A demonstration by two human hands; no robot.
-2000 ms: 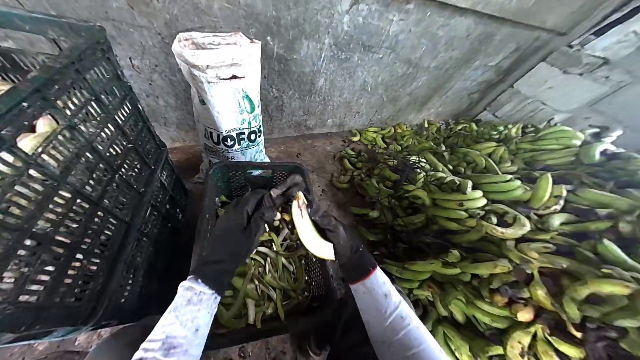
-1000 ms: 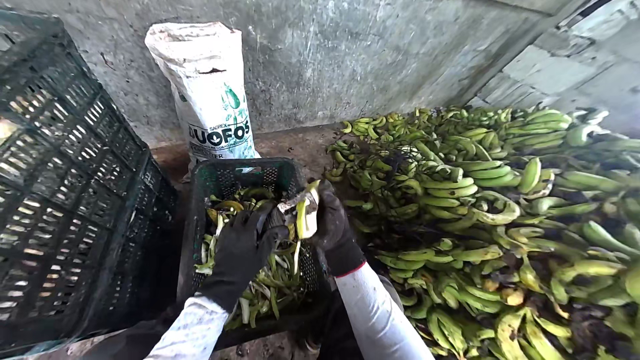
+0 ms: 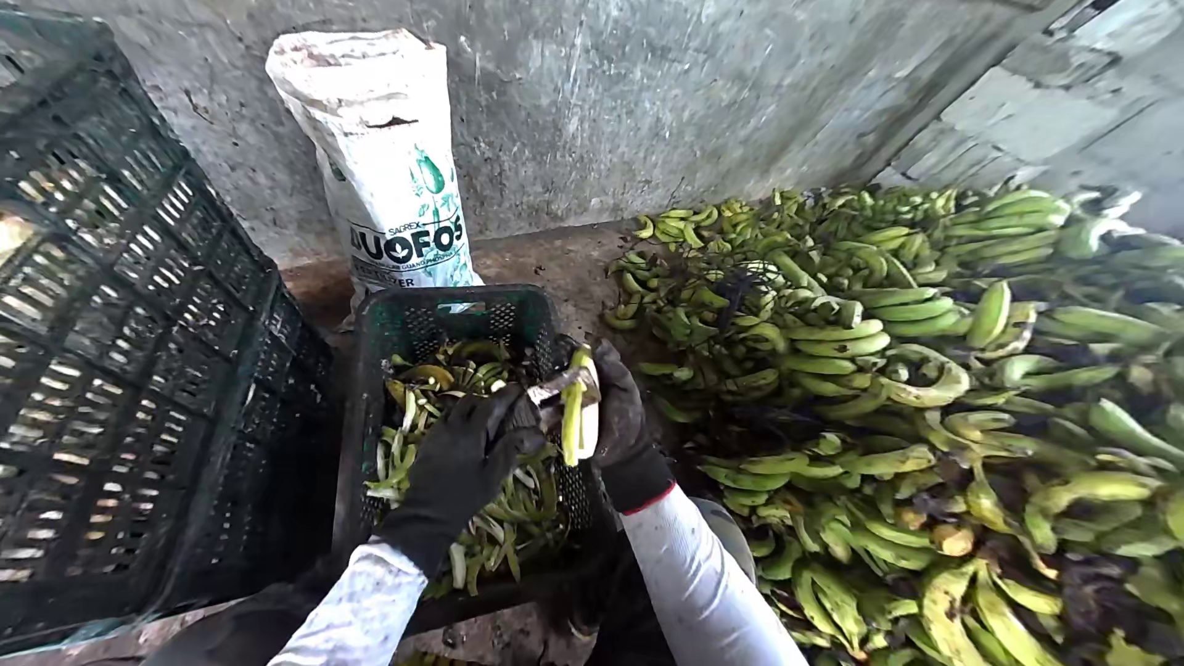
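Observation:
My left hand [image 3: 467, 458], in a black glove, grips a small bladed tool [image 3: 557, 381]; its handle is mostly hidden. The blade lies across a partly peeled green plantain [image 3: 585, 416], whose pale flesh shows beside a strip of green peel. The plantain is held nearly upright in my right hand [image 3: 622, 416], also black-gloved, with its fingers behind the fruit. Both hands are over a dark green plastic crate [image 3: 462, 301] that holds many green and pale peel strips [image 3: 513, 509].
Stacked black plastic crates [image 3: 139, 342] stand at the left. Behind the green crate, a white printed sack [image 3: 393, 176] leans near the concrete wall [image 3: 638, 102]. A large heap of green plantains [image 3: 906, 444] covers the floor on the right.
The plantain was tilted at two seconds ago, with broad pale flesh showing; now it is nearly upright, with green peel toward me. My hands remain over the crate.

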